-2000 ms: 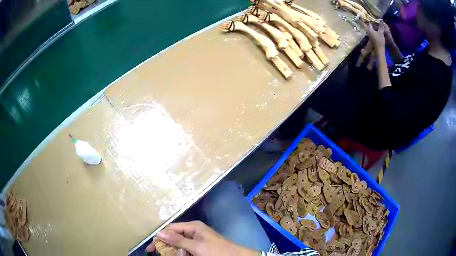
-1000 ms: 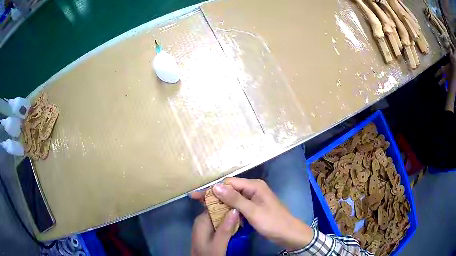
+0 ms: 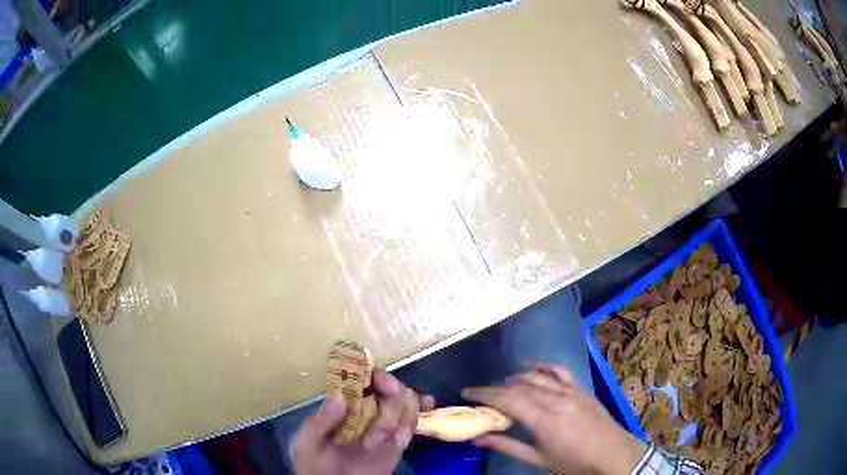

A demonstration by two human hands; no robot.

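Note:
My left hand (image 3: 364, 434) holds a flat wood-grain sandal sole (image 3: 348, 369) upright at the table's front edge. More tan-brown material shows between its fingers; I cannot tell whether it is a second sole or the foot. A tan figure leg (image 3: 457, 423) runs from my left hand to the right. My right hand (image 3: 562, 422) has its fingers and thumb around the leg's right part and hides the rest. A white glue bottle (image 3: 316, 164) with a green-blue nozzle stands mid-table.
A sole pile (image 3: 98, 264), white spare bottles (image 3: 46, 266) and a smartphone (image 3: 91, 382) are at table left. Tan legs (image 3: 720, 60) lie at the upper right. A blue crate (image 3: 786, 408) of soles is at lower right. A green belt (image 3: 214, 65) runs behind the table.
The view has swung left. The soles first in my right hand, then between both hands, are now in my left hand. A tan leg now shows between my hands.

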